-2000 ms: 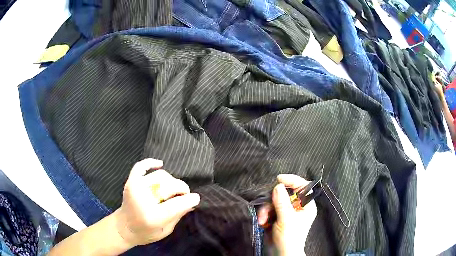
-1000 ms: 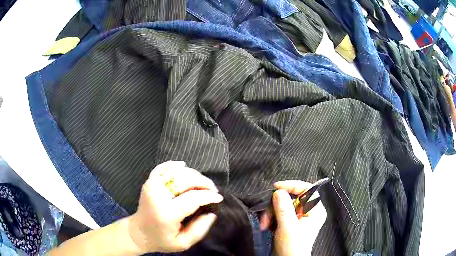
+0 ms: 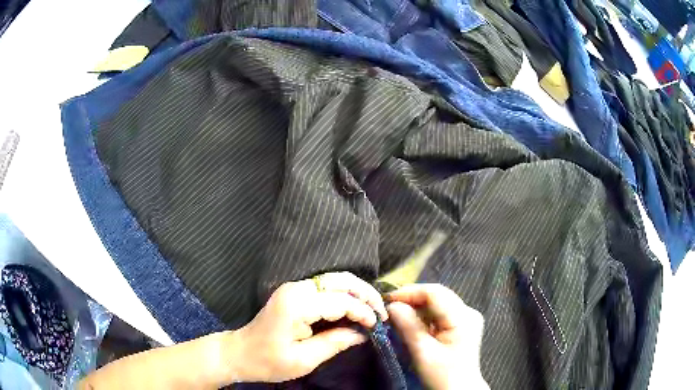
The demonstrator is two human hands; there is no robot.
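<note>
A large garment point(image 3: 190, 175) lies with its dark, pale-striped lining up and a wide blue denim band along its left and top edges. My left hand point(image 3: 305, 327), with a ring, pinches a narrow dark-blue denim cuff point(image 3: 390, 358) at the bottom centre. My right hand point(image 3: 442, 331) meets it from the right, fingertips closed at the cuff's upper end, touching my left fingertips. A blurred yellowish patch point(image 3: 415, 263) shows just above the fingers. The snips cannot be made out clearly. A long pale stitched outline point(image 3: 547, 312) is on the lining at right.
More denim and striped garments point(image 3: 427, 46) are piled behind, with yellow cloth ends point(image 3: 122, 59) at the upper left. The white table's edge point(image 3: 91, 282) curves at left. Below it are a black floral item point(image 3: 34, 320) and clear plastic point(image 3: 91, 335).
My hands have come together at the cuff. The orange-handled snips, earlier clear in my right hand, no longer show clearly. The yellowish patch has appeared. The view has shifted, so the garment sits further right.
</note>
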